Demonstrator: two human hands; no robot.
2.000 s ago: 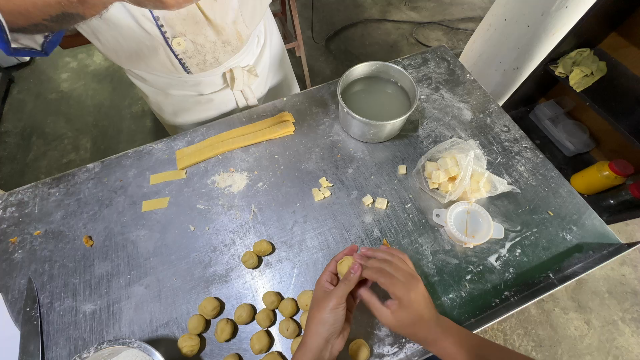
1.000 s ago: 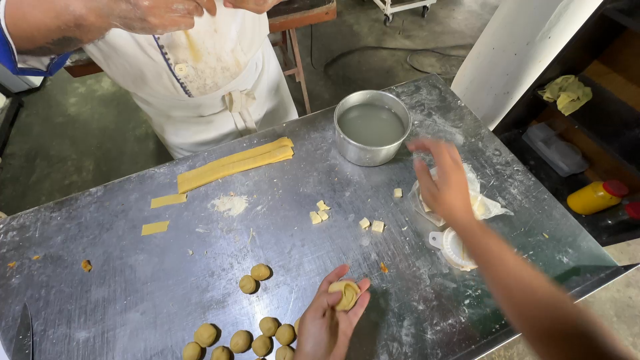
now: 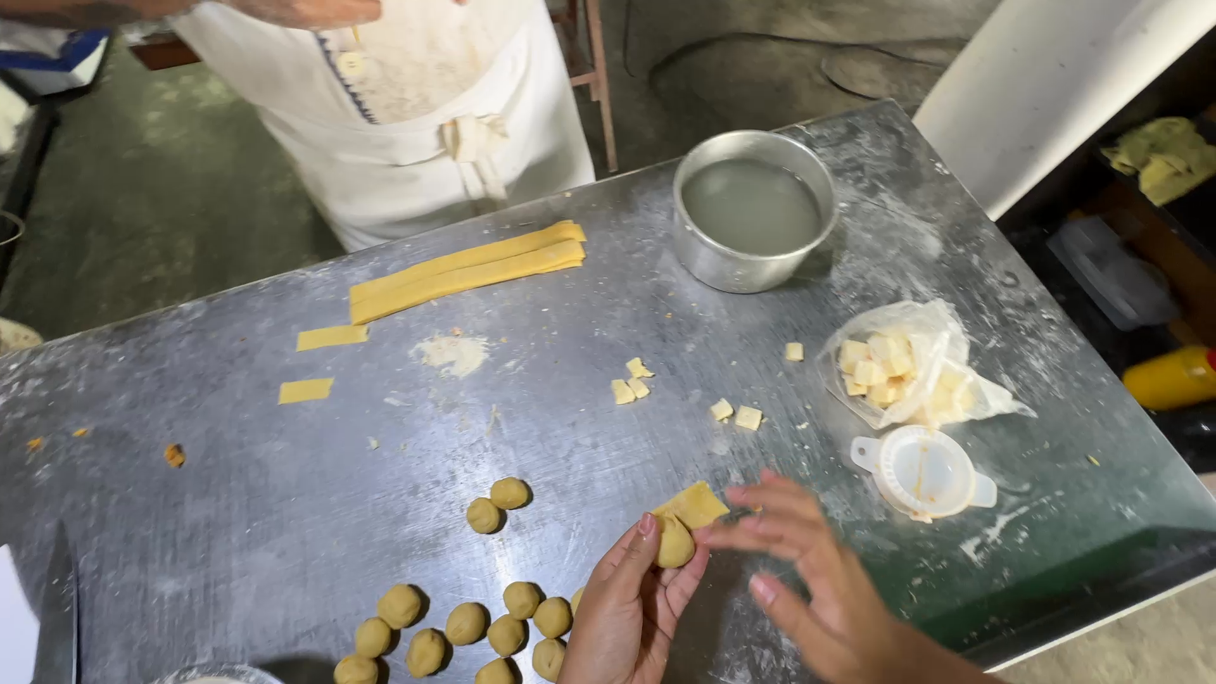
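Note:
My left hand [image 3: 632, 594] holds a rounded piece of yellow dough [image 3: 675, 542] between thumb and fingers. A flat dough strip [image 3: 696, 504] sticks out beyond it, partly hidden by the piece. My right hand [image 3: 812, 570] is just to the right, fingers spread, its fingertips close to the dough; whether they touch it I cannot tell. Several dough balls [image 3: 466, 623] lie left of my left hand, with two more [image 3: 509, 493] farther up. Cheese-like cubes [image 3: 749, 418] are scattered beyond my hands, and more fill a clear plastic bag [image 3: 936, 366] at the right.
A metal pot of cloudy liquid [image 3: 753, 209] stands near the far edge of the metal table [image 3: 228, 532]. Stacked dough strips [image 3: 465, 271] and two short strips [image 3: 305, 390] lie left. A plastic dumpling press [image 3: 923, 472] sits right, a knife [image 3: 59, 608] left. Across stands a person in a white apron [image 3: 408, 161].
My right hand has come back from the bag of cubes to beside my left hand. The dough in my left hand was an open cup and now looks rounded, with a flat strip beside it.

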